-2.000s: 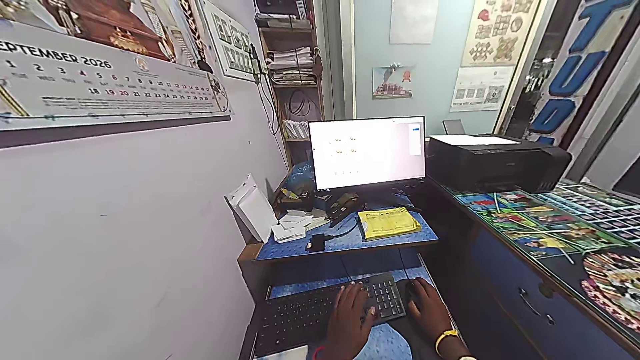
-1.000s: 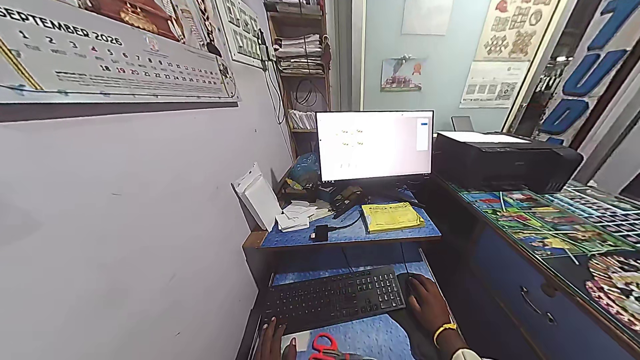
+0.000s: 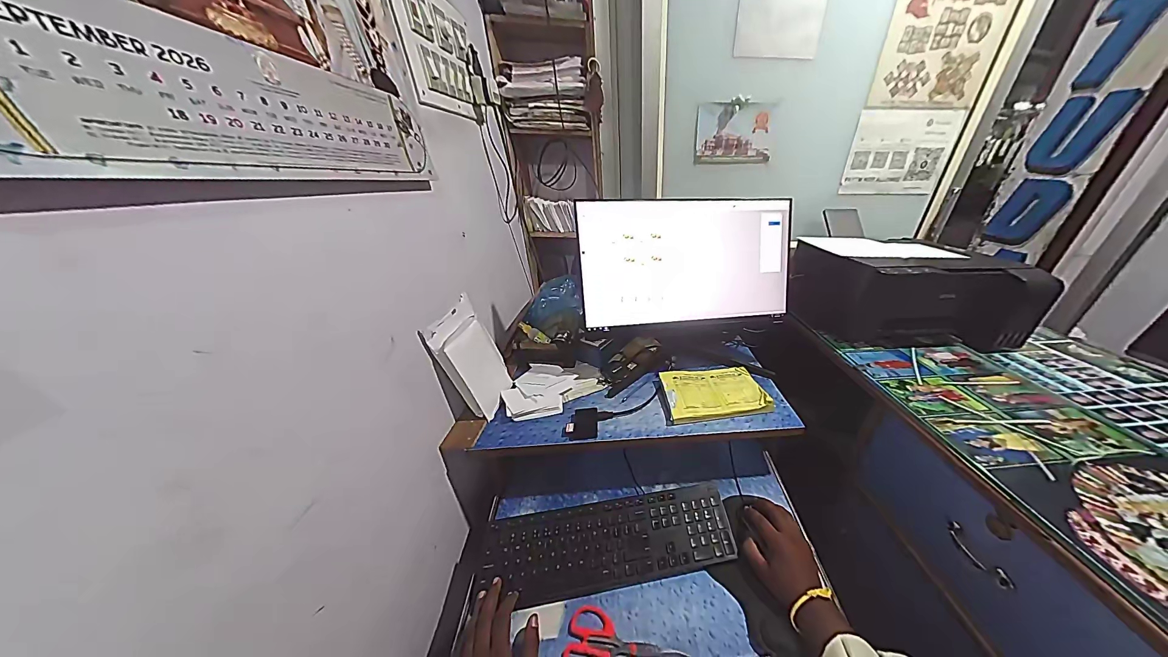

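My left hand [image 3: 497,625] lies at the lower left corner of a black keyboard [image 3: 607,538], fingers spread, its fingertips at the near edge. Over a black computer mouse [image 3: 741,513], right of the number keys, rests my right hand [image 3: 780,552], with a yellow band at the wrist. Red-handled scissors [image 3: 593,631] lie on the blue tray below the keyboard, partly cut off by the frame. A lit monitor [image 3: 684,265] stands on the upper shelf, showing small images on a white page.
A yellow pad [image 3: 716,394], a black cable adapter [image 3: 581,422], white papers [image 3: 538,392] and a white box [image 3: 467,356] sit on the upper shelf. To the right, a black printer [image 3: 922,292] stands on a glass-topped counter [image 3: 1022,401]. A wall [image 3: 228,411] bounds the left.
My left hand has moved from the keyboard's right part to its lower left corner, leaving the scissors in view. My right hand stays at the mouse.
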